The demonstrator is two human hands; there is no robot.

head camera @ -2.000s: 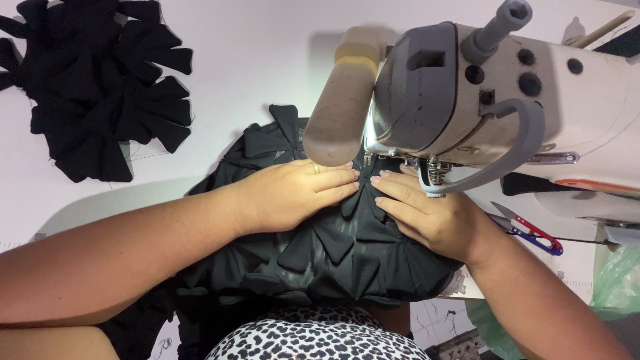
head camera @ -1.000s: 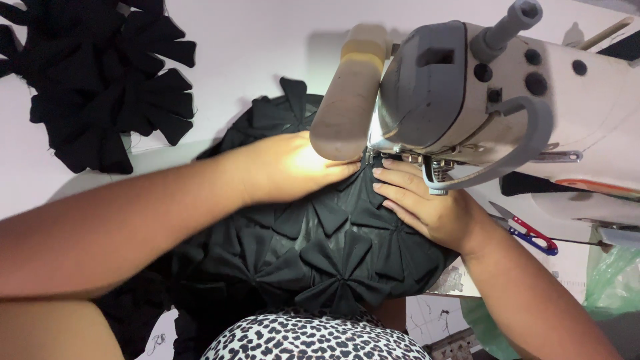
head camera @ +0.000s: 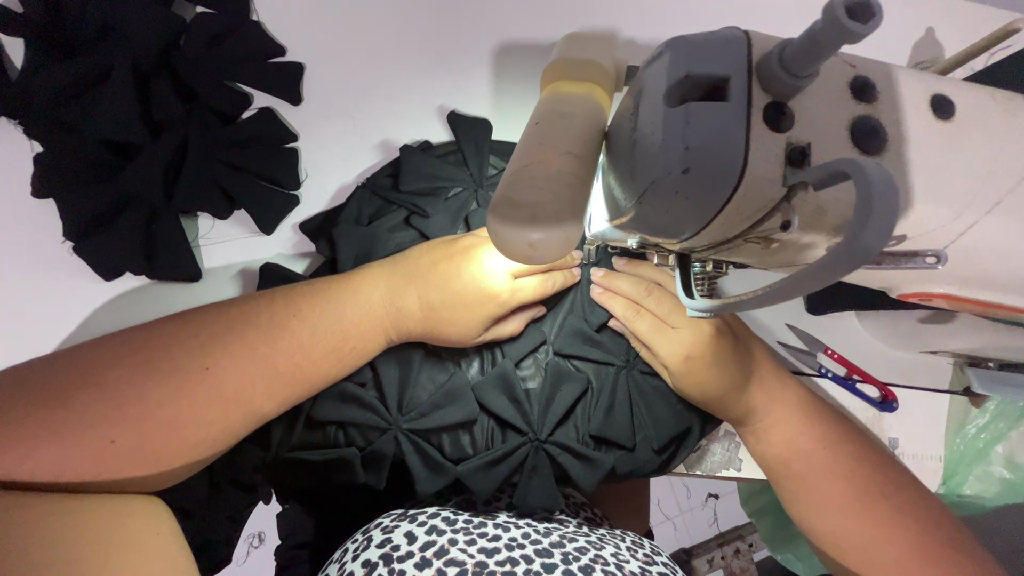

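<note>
Black fabric with folded petal-like flowers (head camera: 536, 432) lies bunched under the head of a sewing machine (head camera: 680, 144). My left hand (head camera: 480, 292) rests flat on it, left of the presser foot (head camera: 590, 252), its fingertips close to the foot. My right hand (head camera: 680, 328) presses the fabric just right of the foot, fingers extended towards my left hand. A lit lamp (head camera: 548, 160) hangs over my left hand and hides part of it. The needle cannot be made out.
More black petal-shaped fabric pieces (head camera: 152, 128) lie piled at the upper left. Thread snips with red and blue handles (head camera: 856, 380) lie right of my right hand, beside a thin dark rod. A green plastic bag (head camera: 988, 456) is at the right edge.
The flowered fabric has shifted and turned under my hands, showing more whole flowers nearest me than at first. My left hand has moved slightly away from its earlier place beside the foot.
</note>
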